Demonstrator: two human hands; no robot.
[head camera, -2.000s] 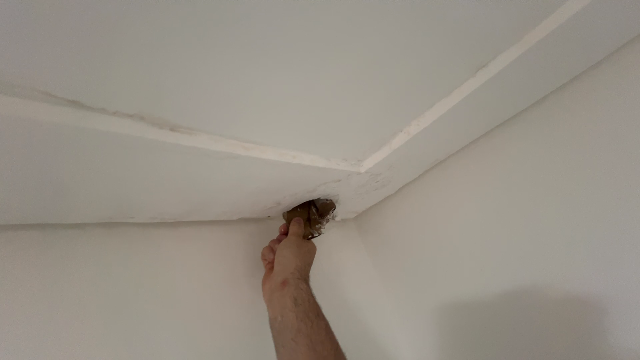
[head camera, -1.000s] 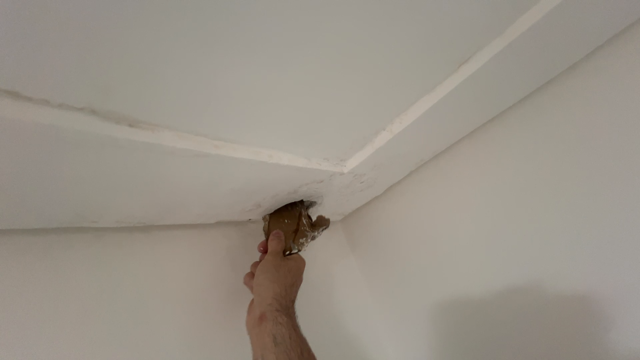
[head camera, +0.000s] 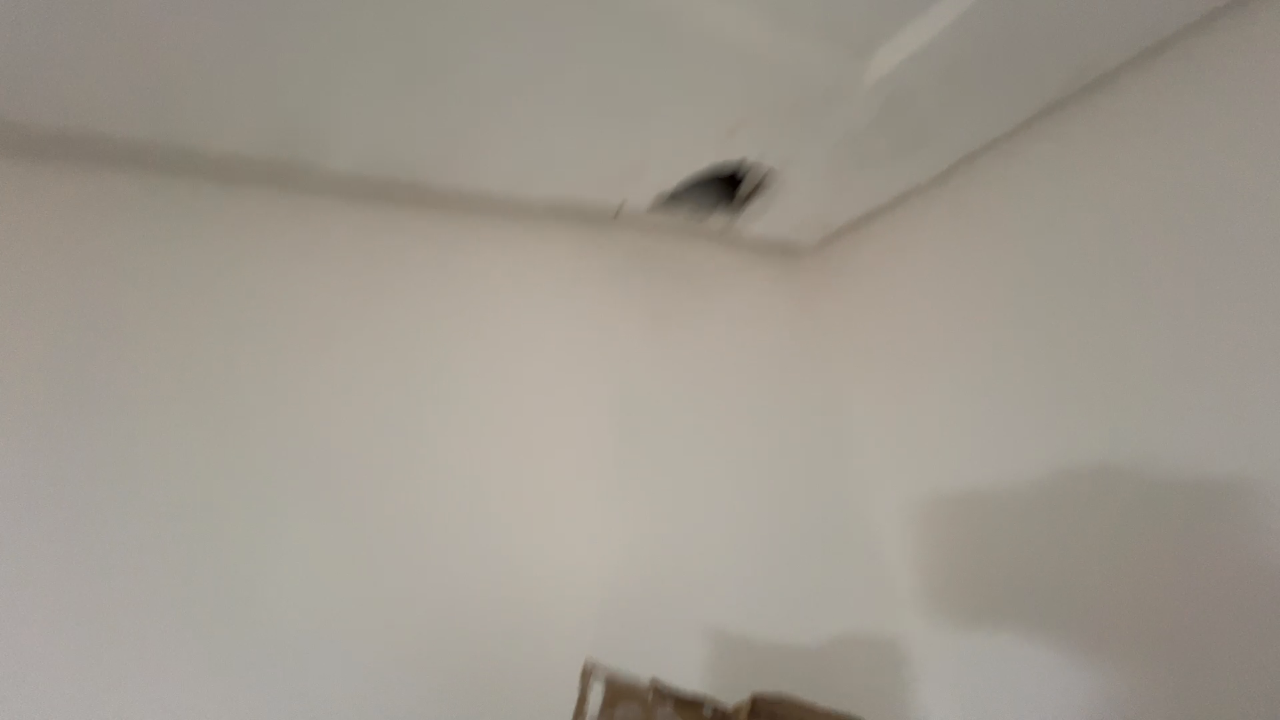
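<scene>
A brown, crumpled piece of material, perhaps cardboard or paper (head camera: 660, 700), shows at the bottom edge of the head view, mostly cut off by the frame. Neither my left hand nor my right hand is in view, so what holds the piece cannot be seen. A dark hole with a ragged edge (head camera: 715, 190) opens in the white ceiling, close to the corner where the two walls meet. The view is blurred.
A pale wall (head camera: 400, 430) stands below the hole and another wall (head camera: 1130, 300) meets it at the right. A raised ceiling edge (head camera: 915, 40) runs at upper right. Shadows fall on the walls at lower right.
The brown piece has come out of the ceiling hole, where a hand gripped it, and is now low in view. That hand has left the frame. The view has tilted down.
</scene>
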